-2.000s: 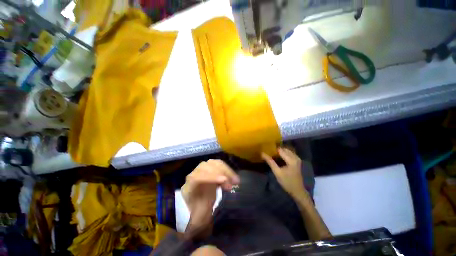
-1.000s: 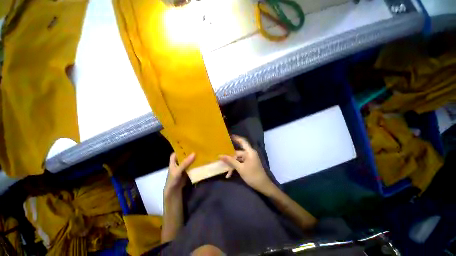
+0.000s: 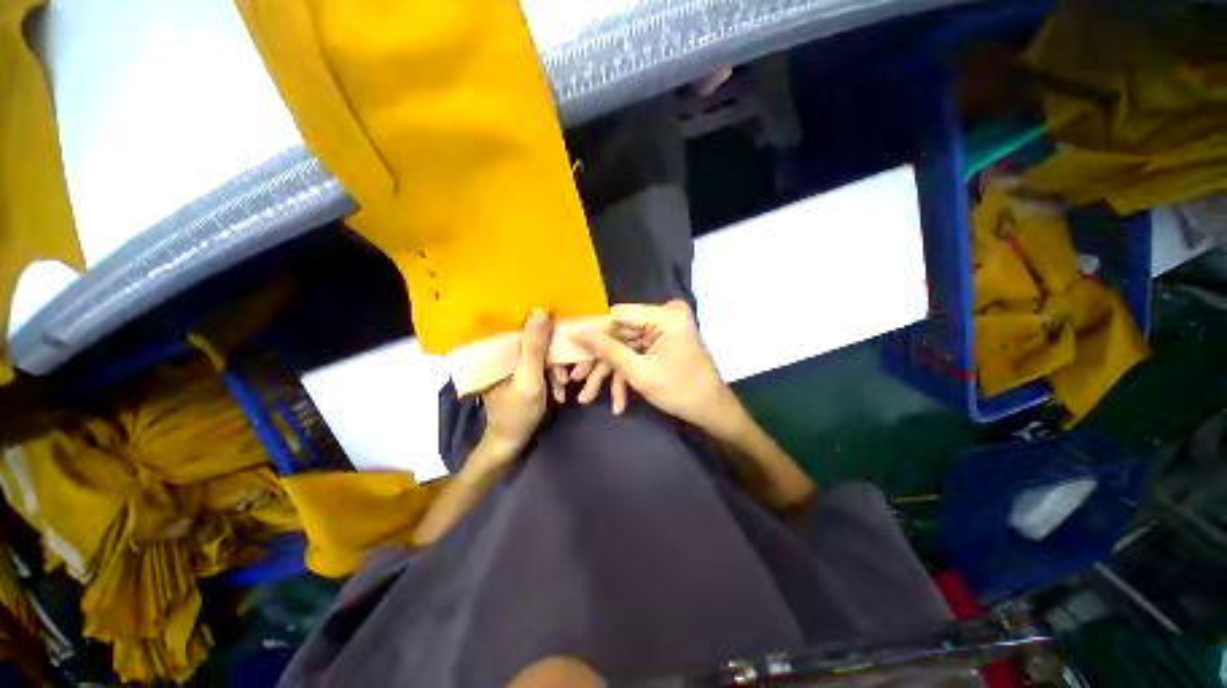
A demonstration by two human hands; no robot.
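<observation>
A long mustard sleeve panel (image 3: 471, 148) hangs from the white table edge down over my lap. A long fold runs along its left side, and a few small dark marks show near its lower left. Its squared lower end carries a whitish interfacing strip (image 3: 487, 360). My left hand (image 3: 518, 390) grips the strip near its middle, thumb on top. My right hand (image 3: 659, 356) pinches the strip at its right end, close beside my left fingers. The needle and machine head are out of the picture.
The table's ruler-taped edge (image 3: 182, 255) curves across the top. Another mustard piece (image 3: 34, 161) lies at far left. Bundled mustard pieces (image 3: 135, 484) sit below left. A white board (image 3: 807, 276) is below the table. A blue crate (image 3: 953, 269) at right holds mustard pieces.
The view has tilted down, so the lamp glare and scissors have left it. My left hand has moved from the strip's left corner toward its middle, nearer my right hand.
</observation>
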